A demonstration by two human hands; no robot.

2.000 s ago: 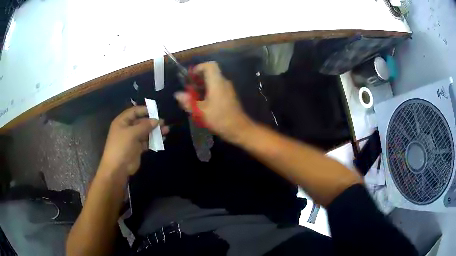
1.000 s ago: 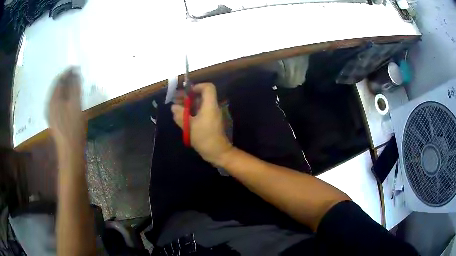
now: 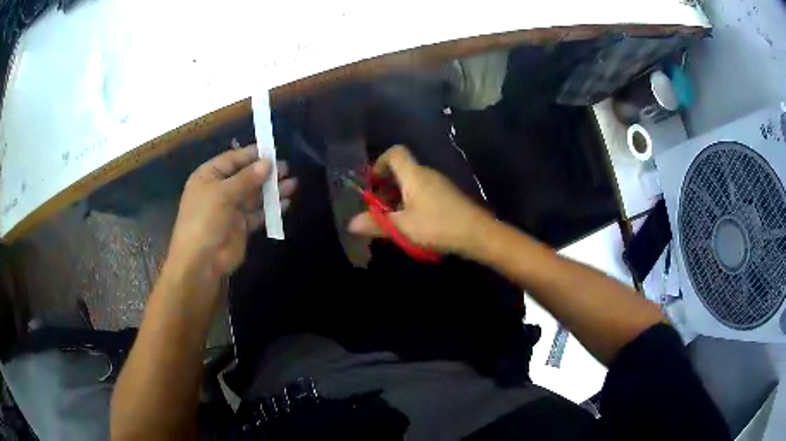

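A white strip (image 3: pixel 265 129) hangs over the table's brown edge, its lower end free above the lap. My left hand (image 3: pixel 231 202) grips it between thumb and fingers below the edge. My right hand (image 3: pixel 422 205) holds scissors with red handles (image 3: pixel 396 231), to the right of the strip and apart from it. The scissors' blades point up and left; they are blurred, and whether they are open I cannot tell.
The white table (image 3: pixel 172 73) spans the top with a brown edge. At right are a box fan (image 3: pixel 731 244), a white roll (image 3: pixel 639 140), a flat black rectangle (image 3: pixel 648 241) and a cup (image 3: pixel 662 90). A thin grey-blue tool (image 3: pixel 558 346) lies on a white board.
My left hand has come back from the table's left side and taken hold of the strip. My right hand has moved right and down from the table edge with the scissors.
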